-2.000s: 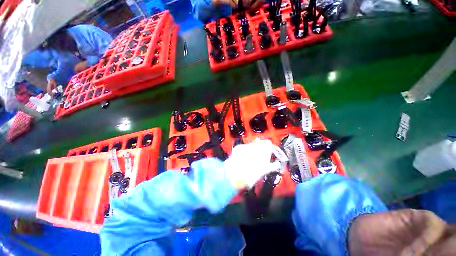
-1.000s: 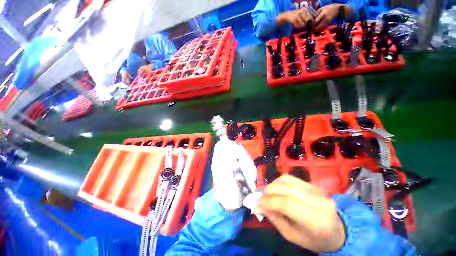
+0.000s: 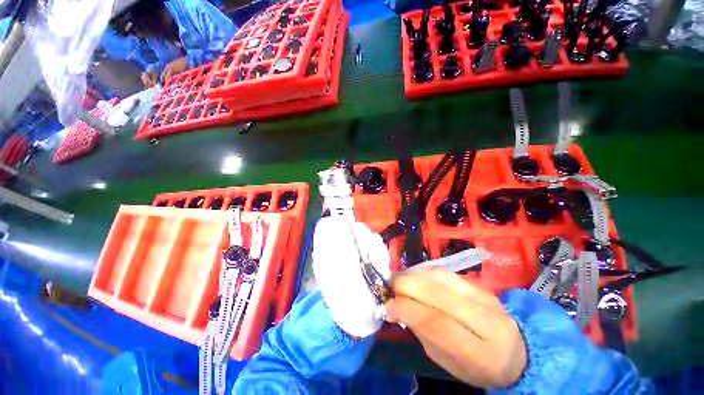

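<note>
My left hand (image 3: 347, 270), in a white glove, holds a wristwatch (image 3: 374, 279) with a grey strap. One strap end sticks up above the glove. My right hand (image 3: 463, 320), bare, touches the watch from the right with its fingertips. A bit of white cloth shows by the fingertips; most of it is hidden. Both hands are over the left front part of the red-orange pocketed tray (image 3: 494, 158), which holds watches with black and grey straps. A grey strap (image 3: 455, 261) lies just beyond my right hand.
A long-slot tray (image 3: 147, 266) sits on another tray at left, with grey-strap watches (image 3: 235, 262) on its right edge. Stacked trays (image 3: 270, 92) stand far left, near a person in a blue smock. A far tray (image 3: 517, 83) holds upright black straps. A clear plastic bag hangs upper left.
Over two seconds, my left hand has lifted the watch from the tray and my right hand has come to meet it. Since one second ago, the far person's hands have left view behind the far tray.
</note>
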